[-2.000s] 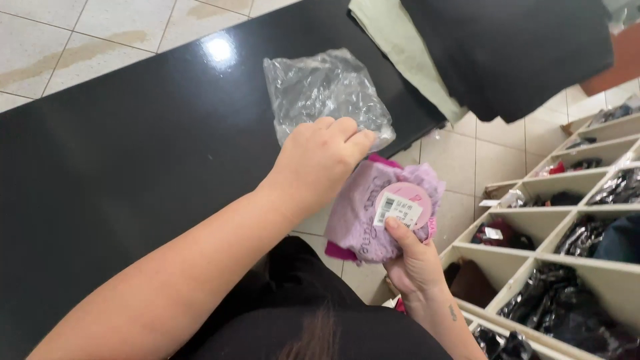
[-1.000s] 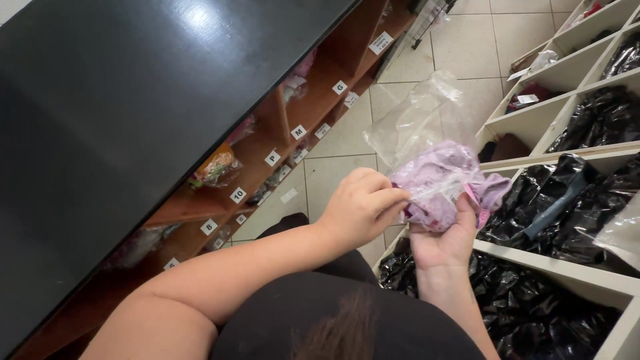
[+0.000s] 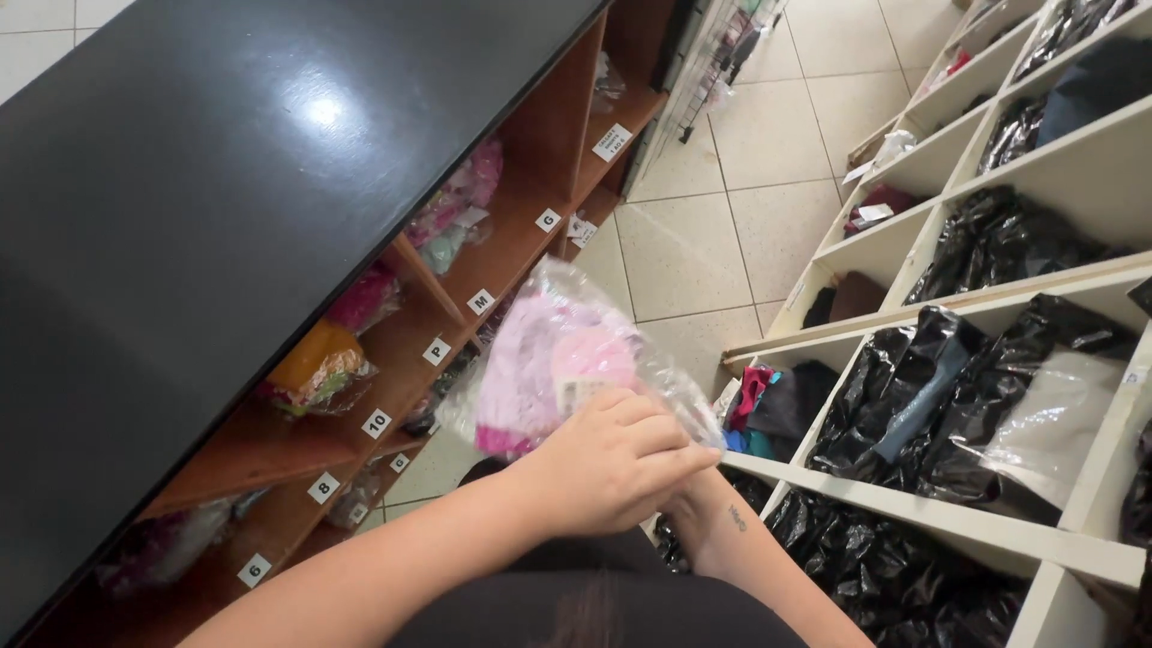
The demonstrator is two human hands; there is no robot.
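A folded lilac garment (image 3: pixel 522 360) with a magenta edge lies inside a clear plastic bag (image 3: pixel 666 387). A round pink tag (image 3: pixel 594 355) with a white printed label shows through the plastic. My left hand (image 3: pixel 621 454) crosses over the near end of the bag, its fingers bent on the plastic at the lower right. Beneath it is my right hand (image 3: pixel 670 504), mostly hidden by the left hand and the bag, supporting the package from below. The tattooed right wrist is visible.
A black countertop (image 3: pixel 225 180) fills the left, above brown wooden shelves (image 3: pixel 531 256) with size labels and bagged clothes. On the right, white cubbies (image 3: pixel 954 513) hold dark plastic-wrapped garments (image 3: pixel 900 558). Tiled floor (image 3: pixel 684 252) lies between them.
The garment was outside the bag two seconds ago, beside it; now it is inside. My left hand has moved over my right at the bag's near end. The view has shifted toward the shelves.
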